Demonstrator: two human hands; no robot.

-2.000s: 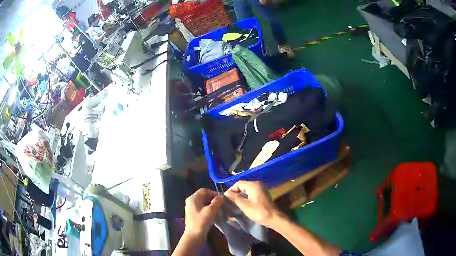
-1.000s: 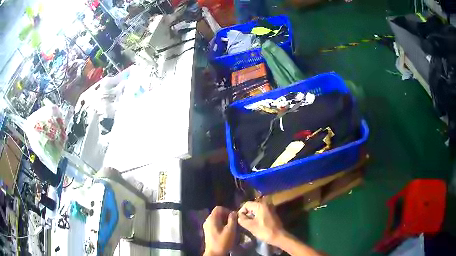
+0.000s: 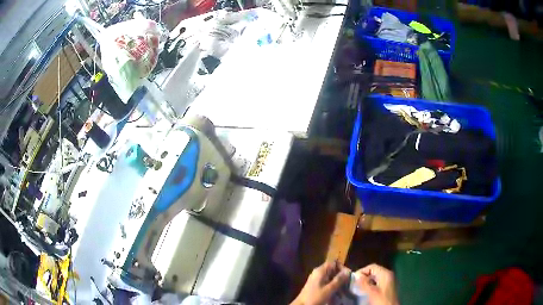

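My left hand point(image 3: 324, 283) and my right hand point(image 3: 377, 285) are close together at the bottom edge, right of the machine table. Both pinch a small light grey cloth piece point(image 3: 351, 287) between their fingertips; most of it is hidden by the fingers and cut off by the frame edge. The white sewing machine point(image 3: 205, 134) with its blue band stands at left, away from the hands. Black straps point(image 3: 253, 183) cross the white machine table point(image 3: 223, 262).
A blue crate point(image 3: 417, 207) with dark cloth and scraps stands on a wooden pallet point(image 3: 411, 225). Another blue crate point(image 3: 387, 47) and an orange box point(image 3: 395, 71) are behind. A red stool point(image 3: 506, 289) is at the lower right. A plastic bag point(image 3: 134, 50) hangs upper left.
The view has swung left, so machine and crates appear further right. The hands have moved right and lower in the picture, still close together. Less of the grey cloth shows than two seconds ago.
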